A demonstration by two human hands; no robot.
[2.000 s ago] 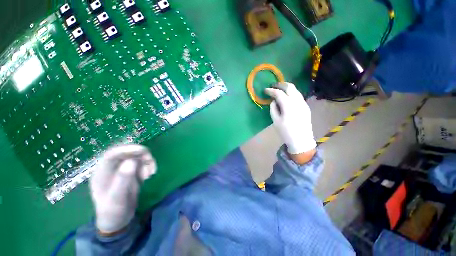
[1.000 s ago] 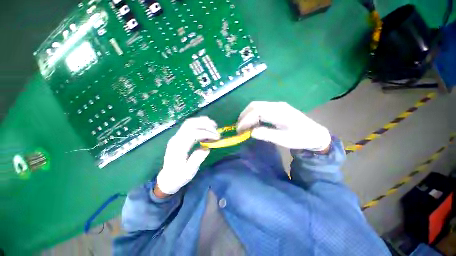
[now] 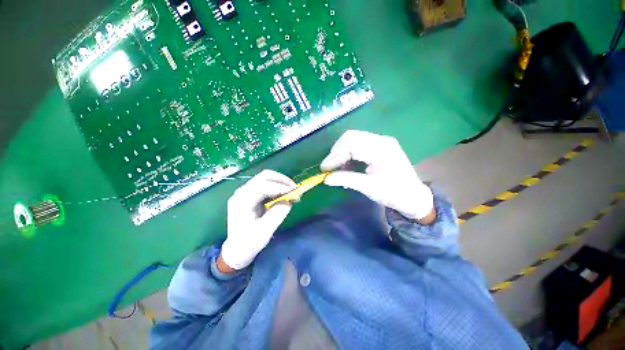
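Observation:
A ring of yellow tape [image 3: 301, 189] is held nearly edge-on in front of my body, below the board's lower edge. My left hand [image 3: 255, 217], white-gloved, pinches its left part. My right hand [image 3: 378, 173], white-gloved, has thumb and fingers closed at its right end. A thin strand of solder wire runs from the spool [image 3: 46, 212] at the left across the board's lower corner toward my left hand. The large green circuit board [image 3: 205, 102] lies on the mat, solder side up, with black transistors at its top edge.
A black cup-like holder [image 3: 554, 75] stands at the right. A stand with a brown sponge [image 3: 438, 12] is at the top. A blue coiled cord [image 3: 137, 284] lies lower left on the green mat [image 3: 411, 82]. A black and red box [image 3: 582, 294] is on the floor, lower right.
Both hands have brought the tape ring from the mat to in front of my body. Since one second ago it has tilted, right end up, and the view has shifted slightly.

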